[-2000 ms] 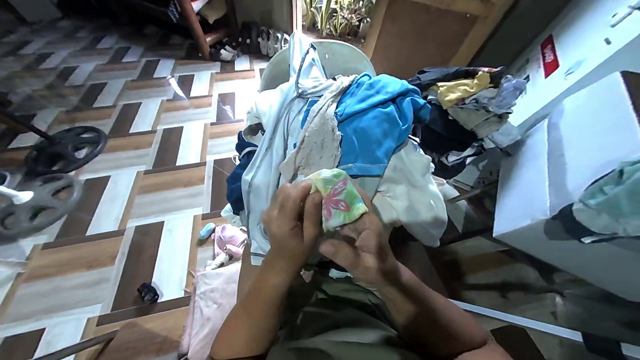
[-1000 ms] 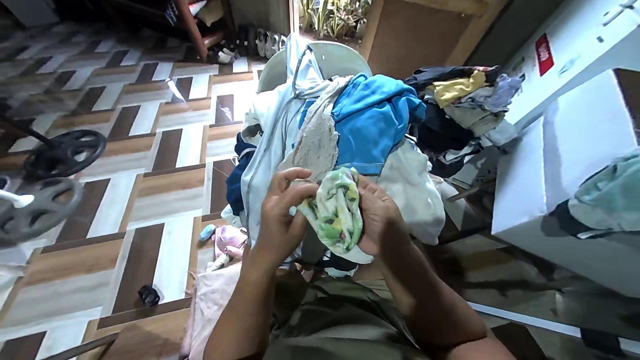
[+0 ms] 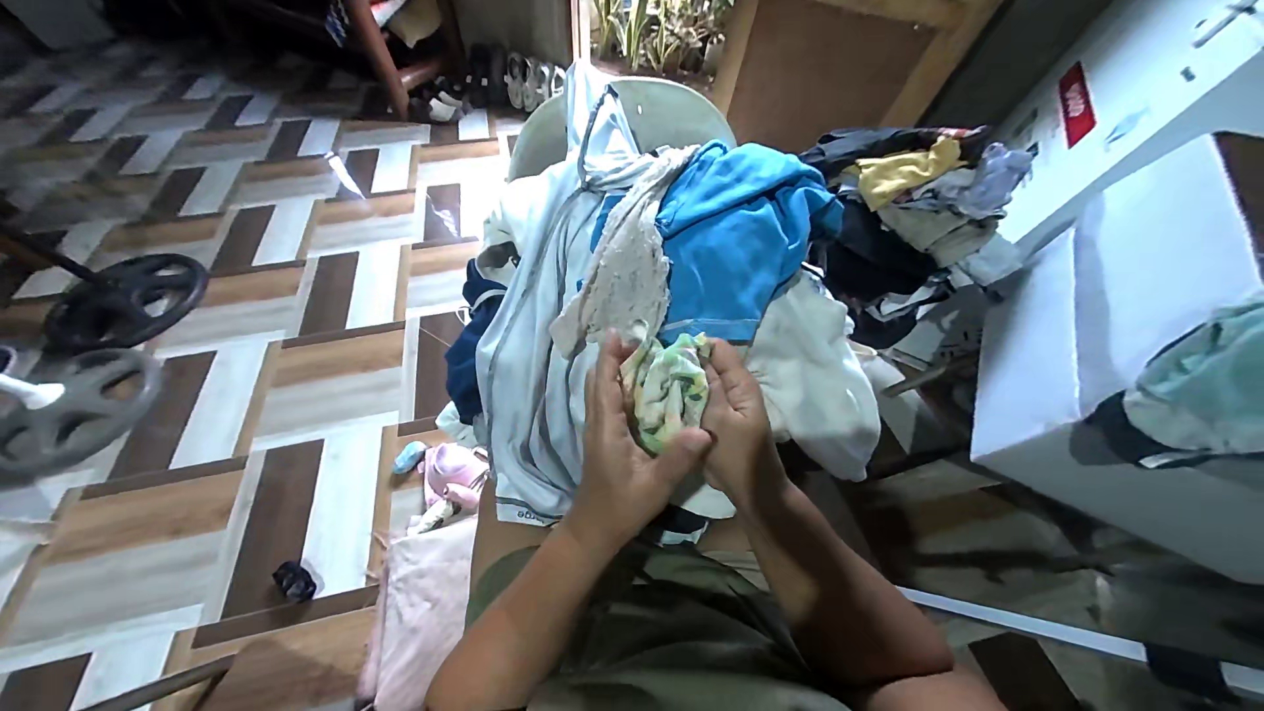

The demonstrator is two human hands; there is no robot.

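A small, crumpled green-and-white patterned cloth (image 3: 671,390) is held between both hands above my lap. My left hand (image 3: 627,459) cups it from the left and below, with the thumb across its lower edge. My right hand (image 3: 739,420) grips its right side. Just beyond the hands, a heap of clothes lies over a chair (image 3: 671,114): a blue garment (image 3: 741,237), a beige speckled cloth (image 3: 627,272), a pale grey garment with dark piping (image 3: 533,375) and a white cloth (image 3: 815,375) at the right.
Dark clothes with a yellow cloth (image 3: 908,173) are piled at the right, near a white box (image 3: 1096,296) with a green cloth (image 3: 1205,390) on it. Pink fabric (image 3: 425,602) lies low at the left. Black wheel-like discs (image 3: 128,296) stand on the tiled floor at the far left.
The cloth, spread with a pink figure showing two seconds ago and looser one second ago, is now bunched up. My left hand has closed in around it from the left.
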